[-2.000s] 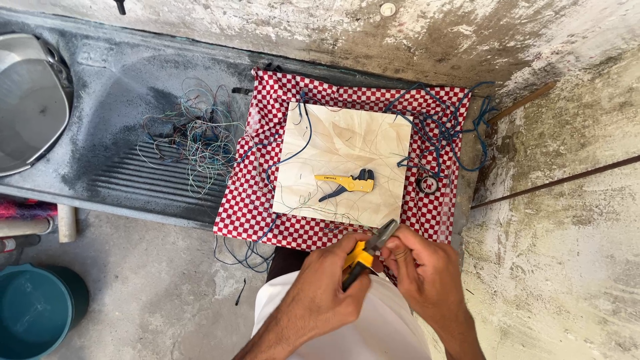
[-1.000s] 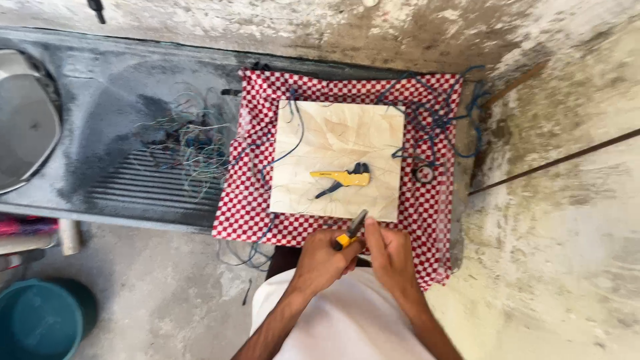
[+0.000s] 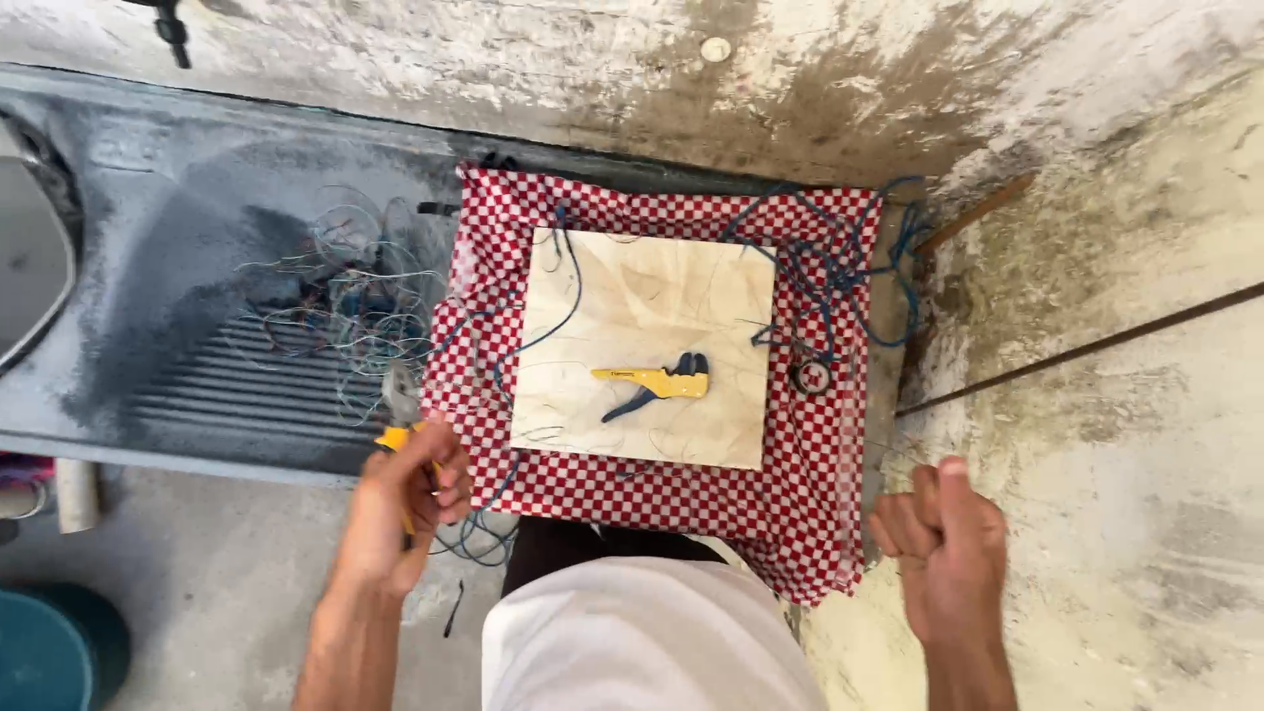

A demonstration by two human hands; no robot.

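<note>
My left hand (image 3: pixel 400 499) is closed around a yellow-and-black handled hand tool (image 3: pixel 395 437), mostly hidden by the palm, left of the checkered cloth's lower left edge. My right hand (image 3: pixel 943 553) is a fist with the thumb up, off the cloth's right side; a faint thin strand seems to run from it, but what it pinches is too small to tell. Between the hands, a yellow wire stripper (image 3: pixel 667 382) with dark blue parts lies on a square pale tile (image 3: pixel 642 286). Thin wire bits are scattered on the tile.
Under the tile lies a red-and-white checkered cloth (image 3: pixel 652 499). Blue cable (image 3: pixel 839 272) and a roll of tape (image 3: pixel 812 375) are at its right. A tangle of thin wires (image 3: pixel 370 306) sits on the ribbed sink counter (image 3: pixel 267 395). A teal bucket (image 3: pixel 59 647) stands lower left.
My hands, earlier close together at the tile's near edge, have moved wide apart, the left one leftward with the yellow-and-black tool, the right one rightward. The wire stripper stays on the tile.
</note>
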